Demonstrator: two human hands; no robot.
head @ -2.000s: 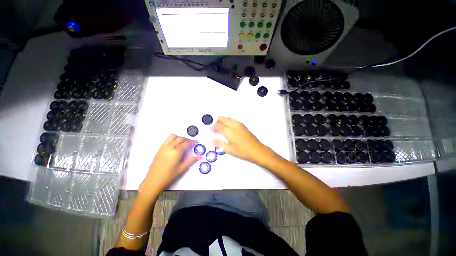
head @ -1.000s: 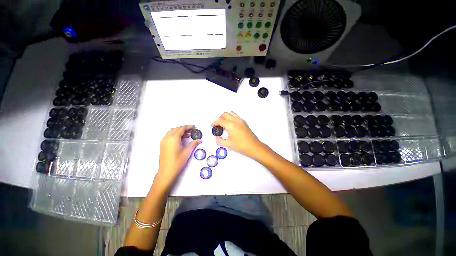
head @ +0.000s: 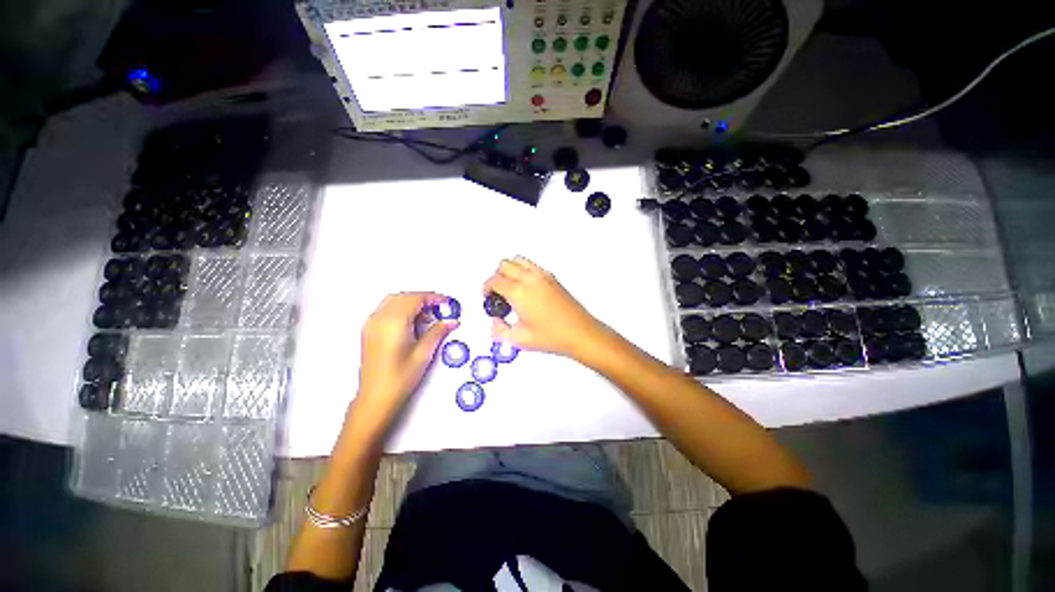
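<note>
My left hand (head: 393, 341) holds a speaker driver (head: 448, 309) between thumb and fingers; its face shines blue-white. My right hand (head: 538, 310) holds a dark driver (head: 498, 305) at its fingertips, a little to the right of the first. Several drivers with shining blue-violet rims lie on the white bench top (head: 382, 237) just below the hands, one of them (head: 469, 397) nearest me. One of these lies close under my right fingers and is partly covered.
A left blister tray (head: 208, 382) and a right blister tray (head: 949, 237) hold many black discs. Behind stand a tester with a bright screen (head: 422, 60) and a square fan-like box (head: 712, 58). A black fixture (head: 506, 182) and a few set-aside discs (head: 597, 205) lie before them.
Two dark discs lying loose two seconds ago were picked up, one in each hand. Since one second ago, the left one has turned from dark to a shining face. The view has shifted slightly.
</note>
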